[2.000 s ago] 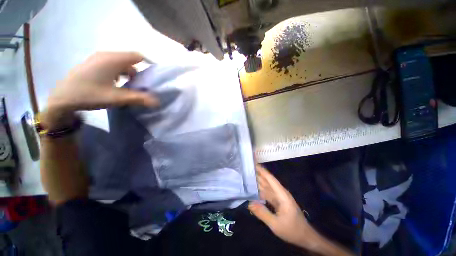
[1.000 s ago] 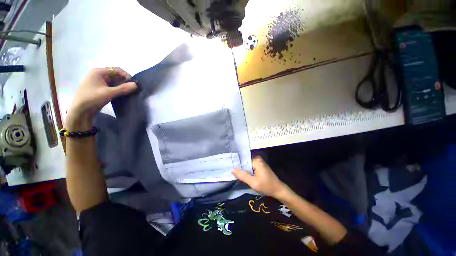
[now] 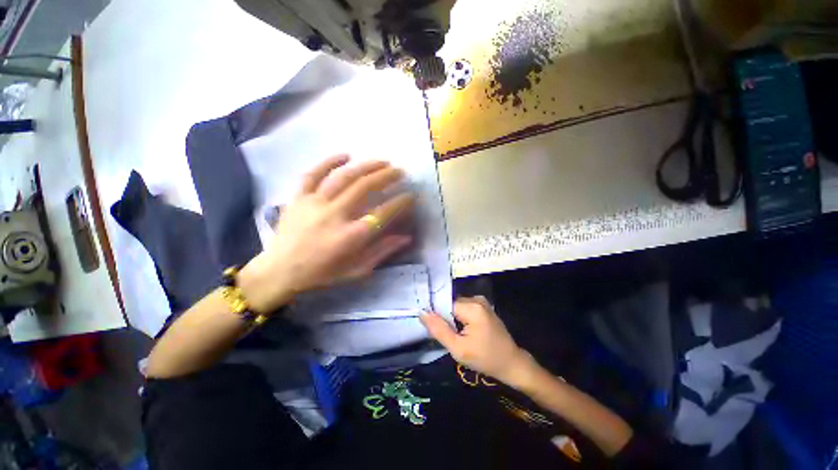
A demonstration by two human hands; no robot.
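Note:
A light garment panel (image 3: 276, 156) joined to dark grey cloth (image 3: 219, 174) lies on the white table, its far right edge under the sewing machine head (image 3: 404, 37). My left hand (image 3: 345, 220) lies flat on the panel, fingers spread, covering most of the patch pocket (image 3: 377, 294); only its paler band shows. My right hand (image 3: 473, 335) pinches the panel's near right edge between thumb and fingers at the table's front edge. The needle area is too bright and small to read.
Right of the panel are the speckled machine bed (image 3: 524, 60), black scissors (image 3: 700, 156) and a smartphone (image 3: 776, 142). A printed ruler (image 3: 588, 229) runs along the front edge. Cloth pieces (image 3: 726, 376) lie lower right by a blue crate (image 3: 809, 349). Another machine part (image 3: 26, 252) is at far left.
My left hand has let go of the dark cloth at the left and moved right onto the pocket. The dark cloth now lies spread leftward. My right hand still pinches the edge, slightly lower.

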